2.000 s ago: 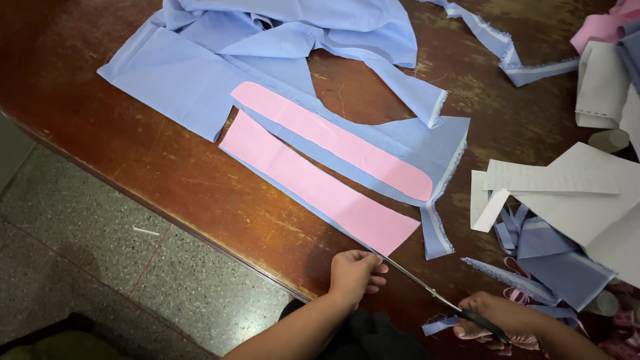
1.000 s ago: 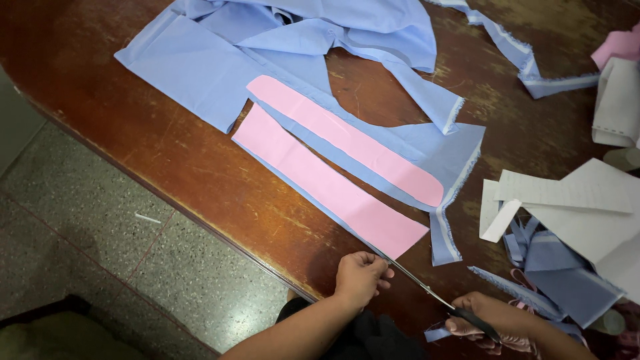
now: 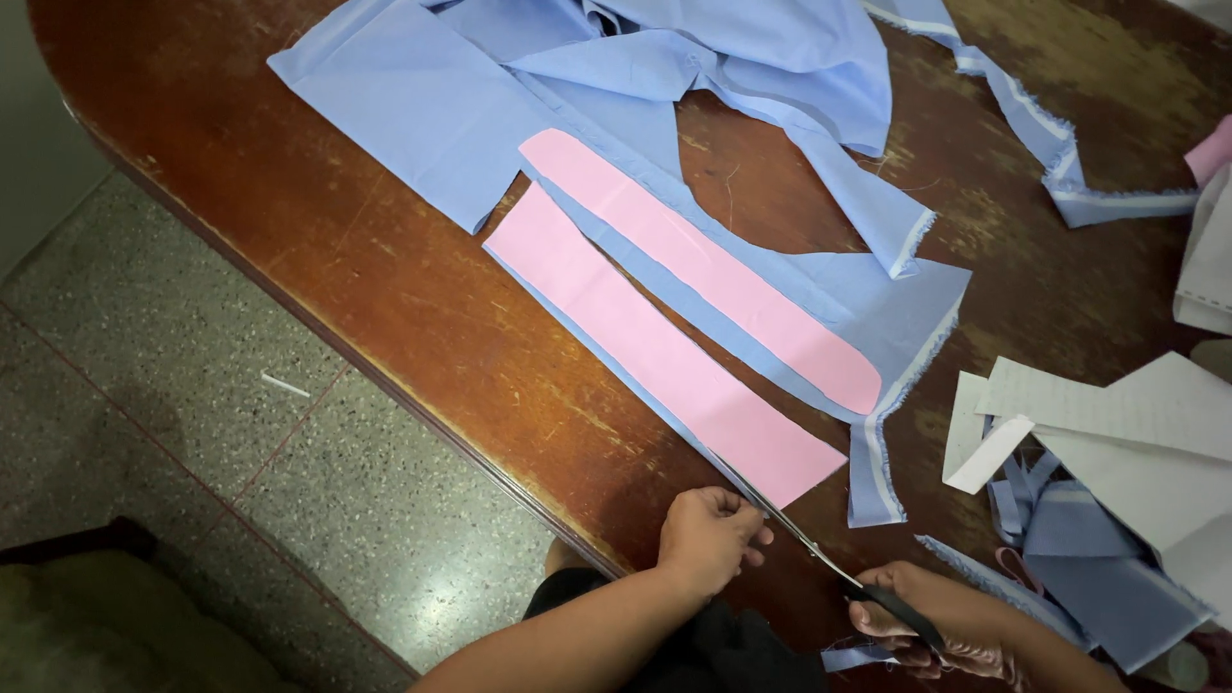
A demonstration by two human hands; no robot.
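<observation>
My right hand [image 3: 914, 616] holds fabric scissors [image 3: 818, 553] by their black handles, the blades lying along the lower edge of a wide pink strip [image 3: 664, 346] backed by blue cloth. Beside the blade tips, my left hand [image 3: 712, 539] pinches the narrow blue edge, its fingertips partly hiding it. A second pink piece with rounded ends [image 3: 712, 274] rests on blue fabric [image 3: 616, 226] just above the wide strip, with a thin gap between the two.
Crumpled blue cloth [image 3: 770, 58] covers the table's far side. A frayed blue strip [image 3: 1030, 125] lies at upper right. White papers [image 3: 1136, 433] and blue scraps [image 3: 1088, 568] pile up at right. The wooden table's edge [image 3: 385, 385] runs diagonally above a speckled floor [image 3: 241, 462].
The view has shifted a little. Both hands keep about the same place beside the wide pink strip, with the scissors along its edge.
</observation>
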